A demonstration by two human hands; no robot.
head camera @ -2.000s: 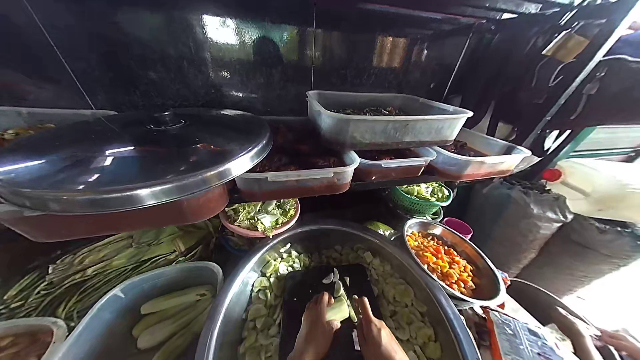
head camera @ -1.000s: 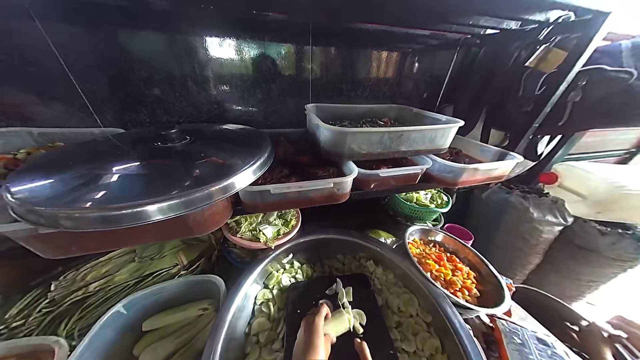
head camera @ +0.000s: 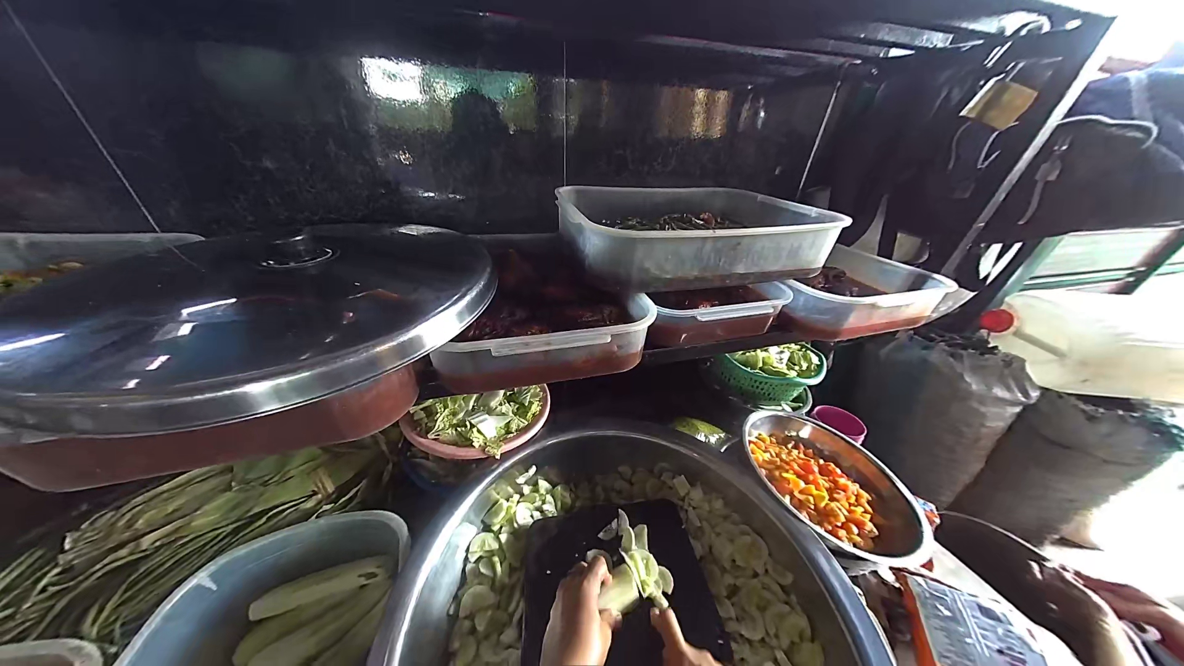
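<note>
My left hand [head camera: 581, 610] is closed around a pale green peeled vegetable [head camera: 620, 590] over a black cutting board [head camera: 684, 546]. Thin slices [head camera: 640, 560] cluster at the vegetable's far end. Close to its right side is my right hand [head camera: 683, 643], partly cut off by the bottom edge; its fingers are bent, and what they hold is hidden. The board rests inside a large steel basin [head camera: 427, 564], among many pale round slices [head camera: 740, 564]. Left of the basin, a grey-blue plastic tub [head camera: 231, 564] holds several long peeled vegetables [head camera: 319, 592].
Right of the basin stands a steel bowl [head camera: 916, 527] of chopped orange vegetables. Plastic food containers [head camera: 712, 245] and a large steel lid [head camera: 277, 305] sit on a shelf ahead. Baskets of cut greens [head camera: 486, 421] are beneath. Another person's hands [head camera: 1110, 601] show at lower right.
My right hand has moved lower and now shows less at the bottom edge. The slices at the vegetable's end are more spread than two seconds ago.
</note>
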